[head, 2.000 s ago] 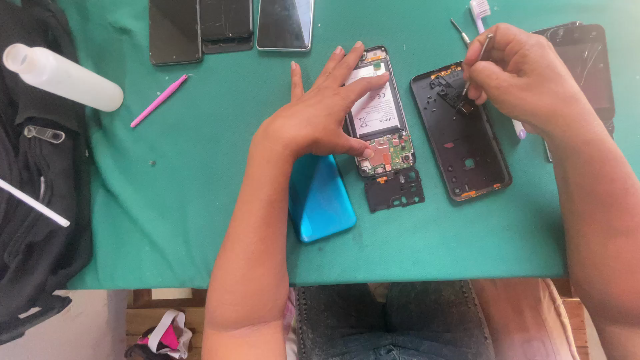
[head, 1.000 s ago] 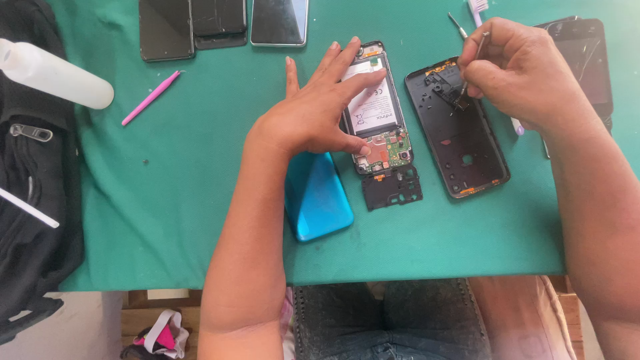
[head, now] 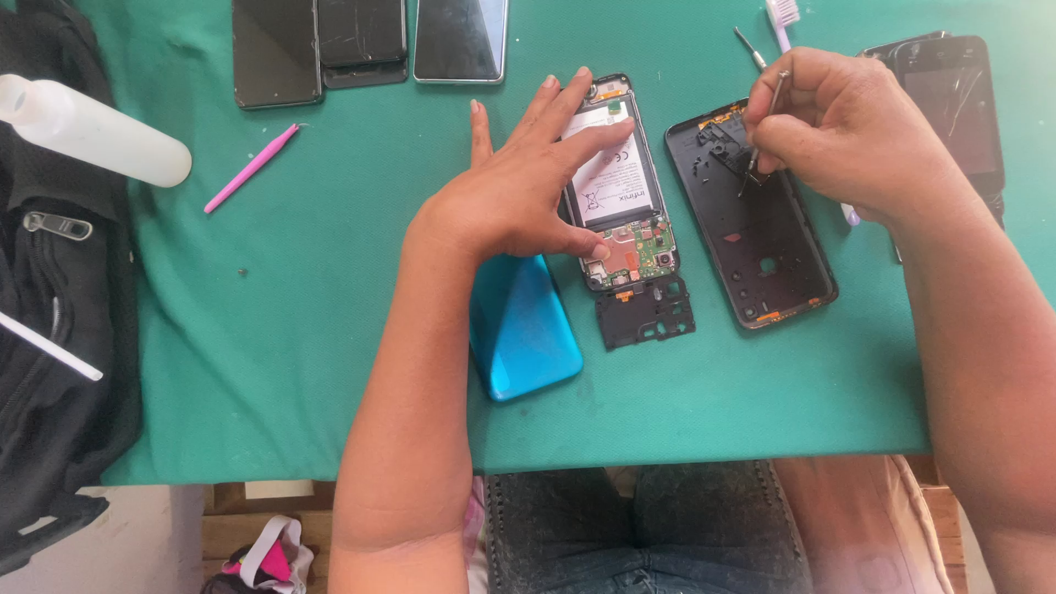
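Note:
My left hand (head: pixel 528 186) lies spread over an opened Infinix smartphone (head: pixel 617 186), with the thumb on its circuit board and a finger across the white battery. A black plastic inner cover (head: pixel 646 315) lies at the phone's lower end. Partly under my left wrist is a blue phone back cover (head: pixel 532 334). My right hand (head: pixel 833 132) holds a thin metal tool (head: pixel 774 111), possibly tweezers, its tip over a black phone back shell (head: pixel 775 239). Small dark parts and screws (head: pixel 716 148) lie inside that shell.
Several phones (head: pixel 460 41) lie along the far edge, and more (head: pixel 949 91) at the right. A pink pen-like tool (head: pixel 252 167), a white bottle (head: pixel 99 128) and a black bag (head: pixel 66 289) are at the left. A screwdriver (head: pixel 751 49) and a toothbrush (head: pixel 781 21) lie beyond my right hand.

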